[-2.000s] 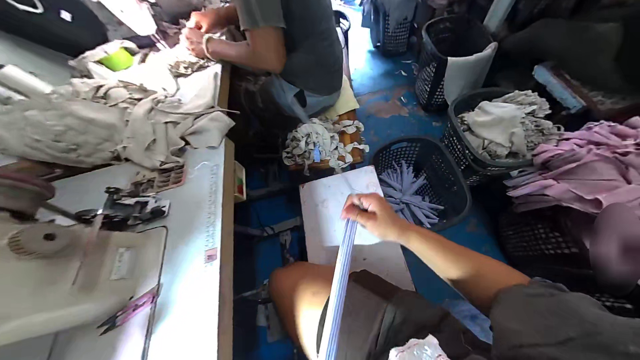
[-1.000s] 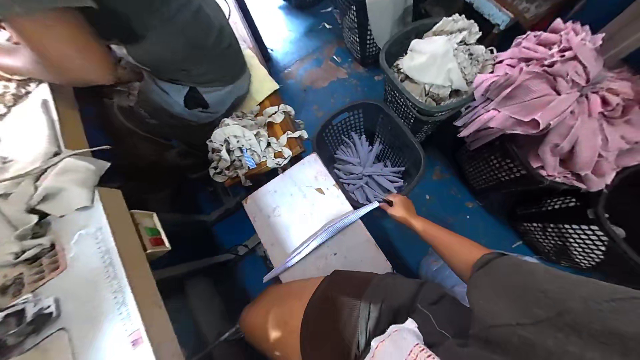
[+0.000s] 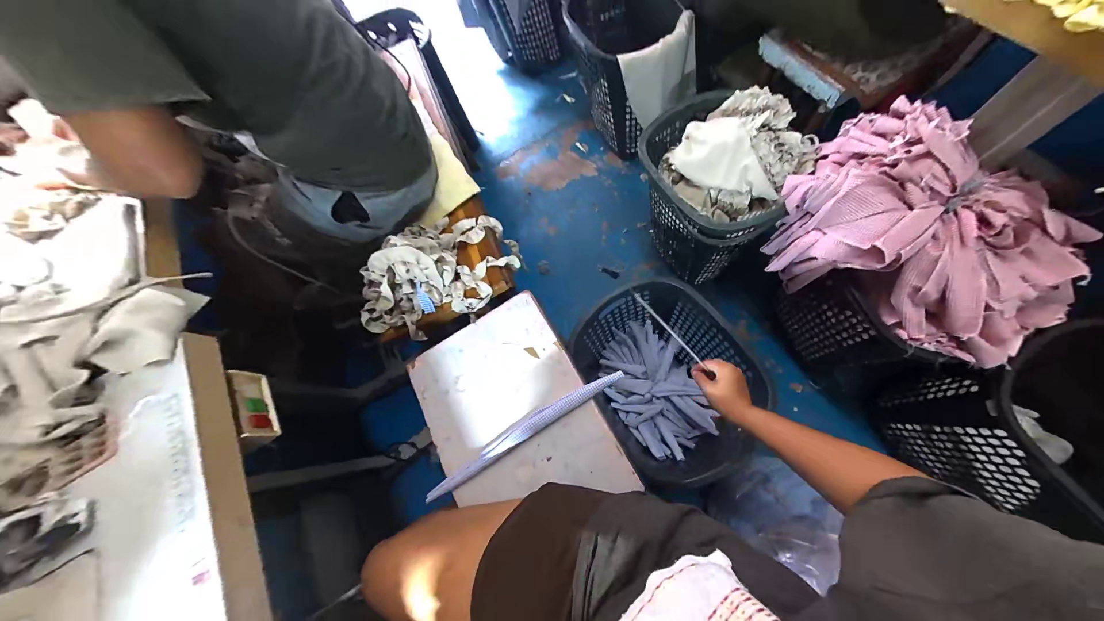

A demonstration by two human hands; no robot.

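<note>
My right hand (image 3: 724, 388) is closed around the dark end of a thin metal rod (image 3: 668, 329), over the right part of a black plastic basket (image 3: 759, 366). Under and beside it in that basket lies a bunch of blue-grey fabric strips (image 3: 647, 388). A narrow, folded blue-and-white fabric strip (image 3: 535, 425) lies diagonally across a worn white board (image 3: 483, 366), its upper tip reaching the basket's edge. My left hand is outside the view. A piece of white and pink fabric (image 3: 699, 591) rests on my lap.
Another person (image 3: 302, 95) sits at upper left, beside a work table (image 3: 216, 466) with beige fabric. Curled trimmings (image 3: 414, 276) lie on a wooden stool. To the right, one basket holds pale scraps (image 3: 733, 159); a bundle of pink fabric (image 3: 940, 224) tops another. A small box (image 3: 253, 405) hangs by the table.
The fabric strip that was in my right hand now lies on the board. My right hand has moved over the basket and holds the thin rod. The view has swung right.
</note>
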